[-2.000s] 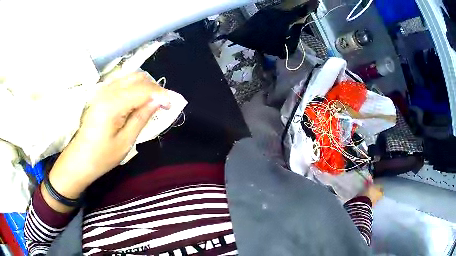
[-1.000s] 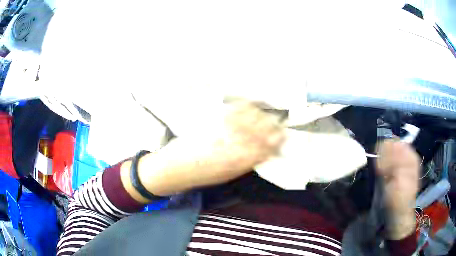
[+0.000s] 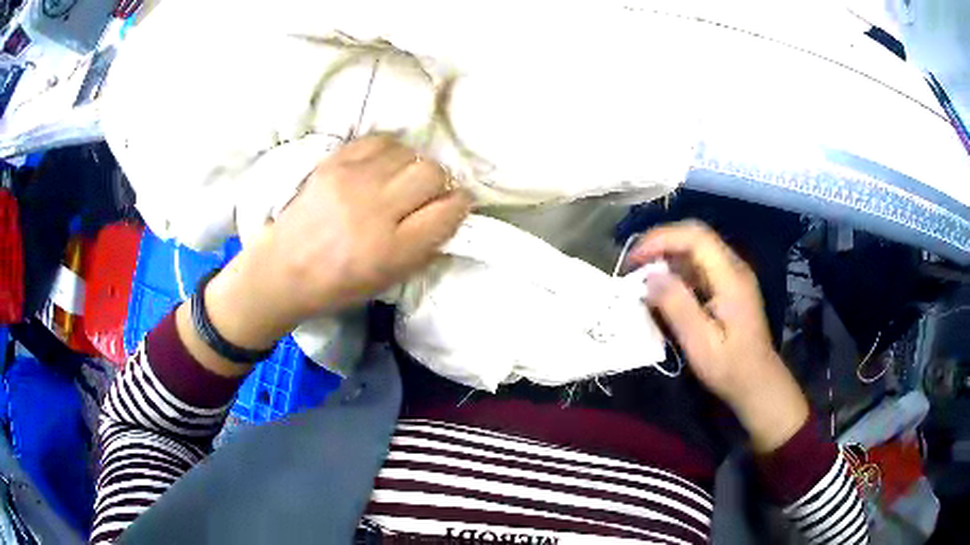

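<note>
The cream padded garment (image 3: 574,101) covers the table and hangs over its front edge towards my lap. My left hand (image 3: 367,218) is closed on the cloth near the middle, its fingertips bunched on a fold. A narrower cream part (image 3: 521,309) stretches from there to the right. My right hand (image 3: 707,298) pinches the right end of this part between thumb and fingers. A thin white cord (image 3: 628,253) loops out by my right fingertips. Fine loose threads hang from the lower cloth edge.
The table edge with a printed measuring tape (image 3: 851,181) curves along the right. Blue (image 3: 282,383) and red (image 3: 112,287) plastic bins are at lower left. A bag with orange-red material (image 3: 899,468) and tangled cord is at lower right.
My left hand has moved left and up along the garment. My right hand has moved left from beside the cloth and now grips its end. The narrow part is stretched between both hands.
</note>
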